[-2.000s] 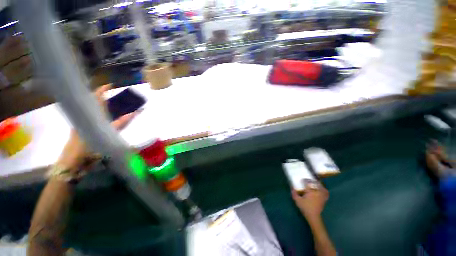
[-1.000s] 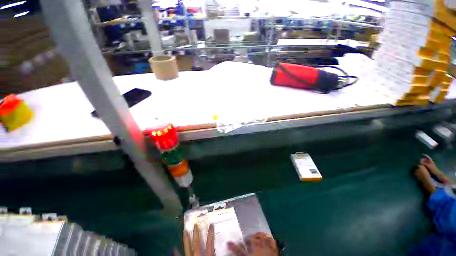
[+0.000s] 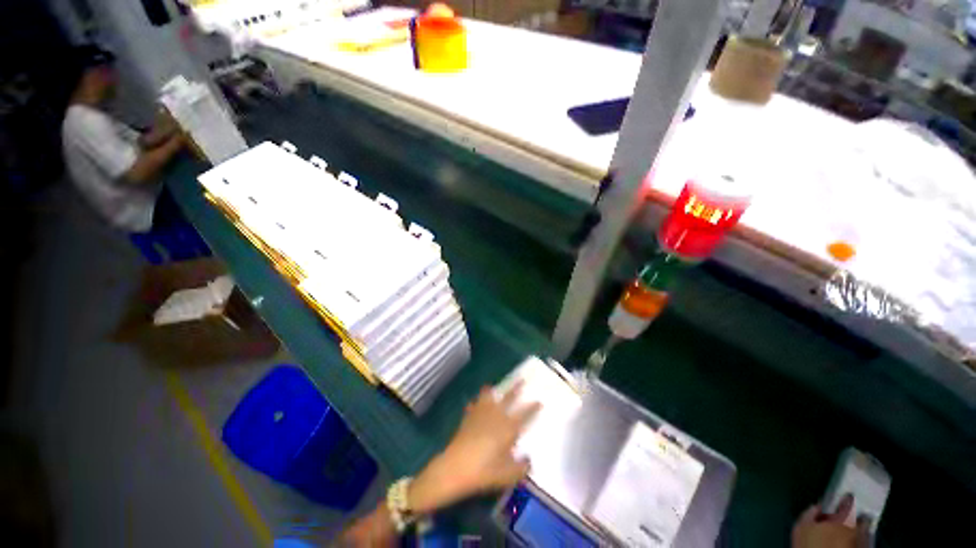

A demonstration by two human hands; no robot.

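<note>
My left hand (image 3: 482, 444) holds a white retail box (image 3: 540, 398) at the left edge of the scale's steel pan (image 3: 578, 434). Another white box (image 3: 650, 487) lies flat on the right part of the pan. The scale's blue-lit display (image 3: 546, 524) is on the near edge, partly cut off. My right hand (image 3: 829, 527) is at the bottom right, fingers on a white box (image 3: 863, 487) on the belt; the hand is cut off by the edge. A long row of white boxes (image 3: 332, 246) stands packed left of the scale, hang tabs up.
A metal post (image 3: 631, 182) and a signal light glowing red (image 3: 701, 219) stand behind the scale. The white shelf (image 3: 514, 118) holds a phone (image 3: 599, 115) and tape roll (image 3: 747, 70). A blue stool (image 3: 294, 434), carton (image 3: 193, 321) and seated person (image 3: 112, 161) are left of the belt (image 3: 450, 182).
The view has swung left, showing the whole row. Both hands were over the scale; my left hand now has a box at the pan's left edge, and my right hand has moved right to a belt box.
</note>
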